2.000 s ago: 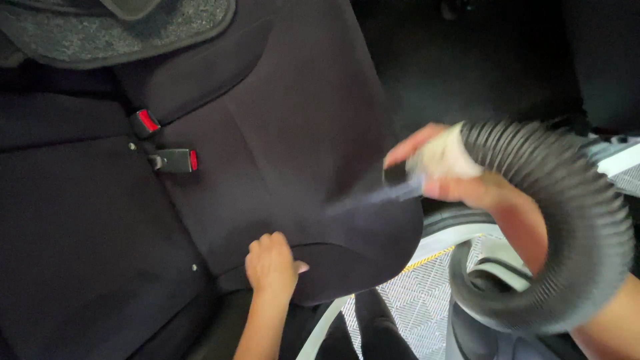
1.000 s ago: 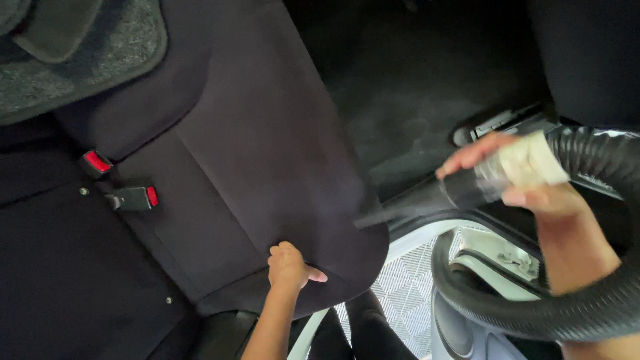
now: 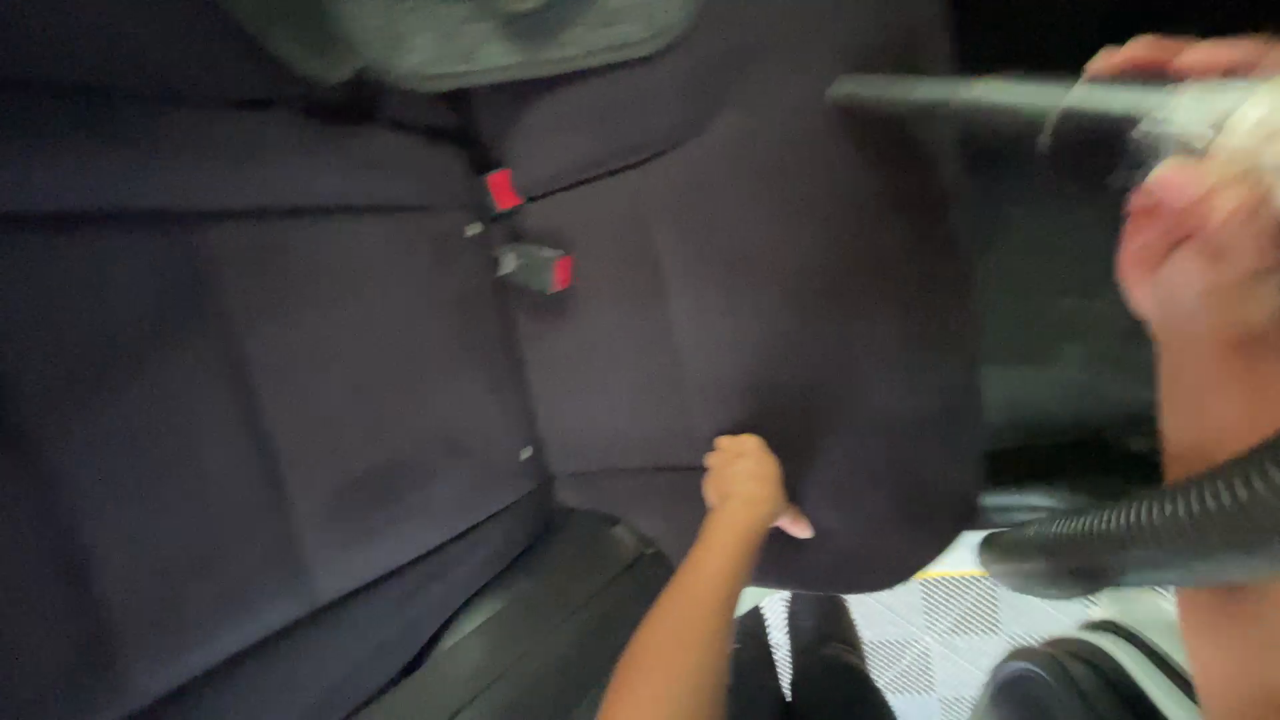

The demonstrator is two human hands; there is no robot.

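My right hand (image 3: 1190,220) grips a vacuum hose's handle end at the upper right. A clear crevice nozzle (image 3: 980,95) reaches left from it, its tip over the front part of the dark fabric car seat cushion (image 3: 800,300). The black ribbed hose (image 3: 1150,530) crosses my right forearm lower down. My left hand (image 3: 745,480) rests on the near part of the cushion, fingers curled and thumb out; whether anything is under the fingers cannot be told. The nozzle and right hand are blurred.
Two seat belt buckles with red buttons, one upper (image 3: 502,190) and one lower (image 3: 540,268), lie at the backrest's foot. A grey carpet mat (image 3: 520,40) lies on the far seat. The backrest (image 3: 250,400) fills the left. Below are the door sill and a grey tiled floor (image 3: 930,640).
My right hand has moved the nozzle from the cushion's near front corner toward its far part. My left hand stays on the near part of the cushion. The view has shifted.
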